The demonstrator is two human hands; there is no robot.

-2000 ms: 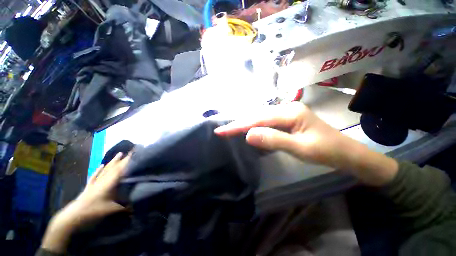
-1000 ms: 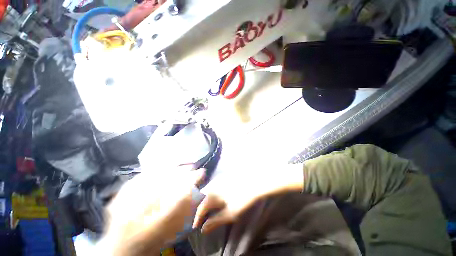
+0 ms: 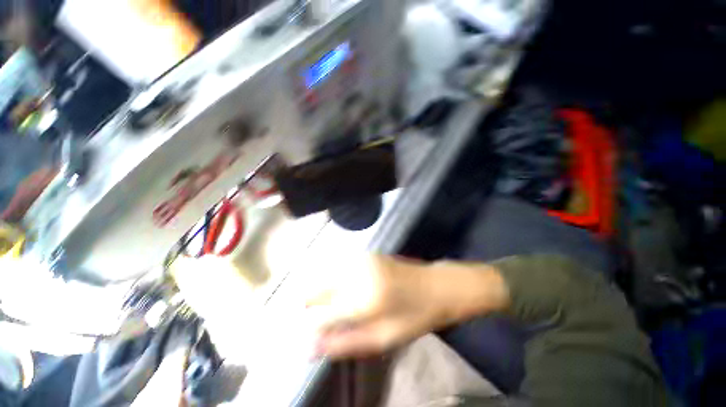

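My right hand (image 3: 366, 310) is over the white table in front of the machine, blurred and partly washed out by glare. Its fingers point left, look loosely apart, and nothing shows in them. I cannot make out my left hand; a pale glare shape lies at the lower left. Dark grey cloth (image 3: 119, 370) lies bunched at the lower left, below the glaring needle area (image 3: 147, 306). The cloth continues past the bottom edge.
The white machine arm (image 3: 191, 151) with red lettering and a blue display (image 3: 326, 65) crosses the upper left. Red scissor loops (image 3: 225, 229) lie under it. A dark phone (image 3: 342, 181) on a round base stands right of them. An orange-red frame (image 3: 593, 171) is at the right.
The view has swung right. My right hand has come away from my left hand and the cloth near the needle. My left hand no longer shows clearly.
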